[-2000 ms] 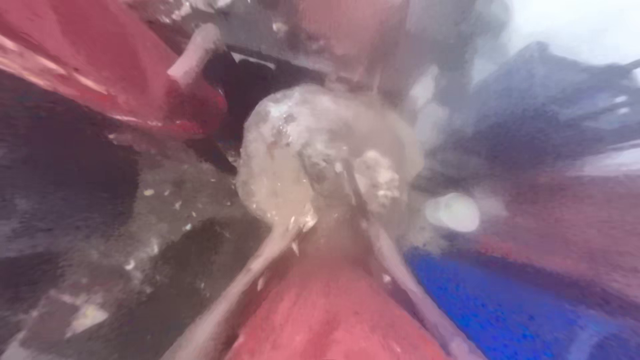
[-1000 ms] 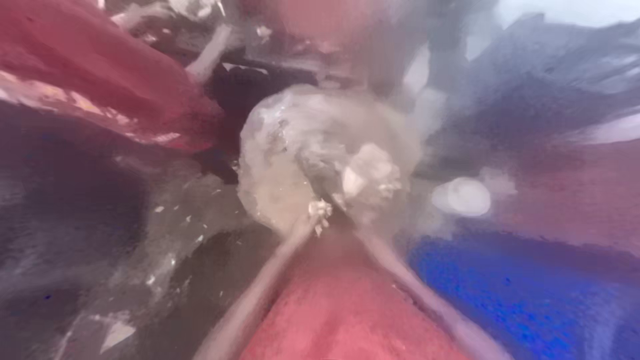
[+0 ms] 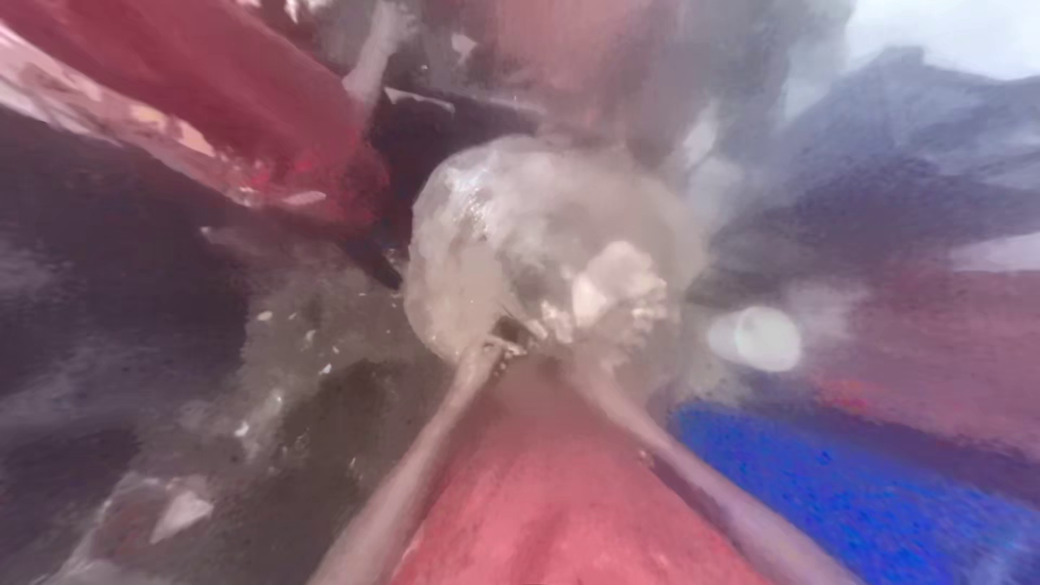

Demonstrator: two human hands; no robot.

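A large rounded, pale, shiny container or plastic-lined heap (image 3: 463,244) fills the middle of the view; the blur hides its exact kind. At its lower left edge is my left hand (image 3: 491,345), beside a small dark gap and some pale bits. My right hand (image 3: 573,353) reaches the near edge, just below a whitish lump (image 3: 617,280) and smaller pale pieces. Fingers are too smeared to make out, and whether either hand grips anything cannot be seen.
A person in red (image 3: 268,106) is at the upper left, one forearm (image 3: 378,57) showing. A white round object (image 3: 768,339) stands right of the heap. Blue material (image 3: 829,487) lies at lower right. Pale scraps (image 3: 183,513) are scattered over the ground at left.
The pale bits that showed at my left hand a second ago are no longer bunched there. The other person's forearm at the upper left has shifted.
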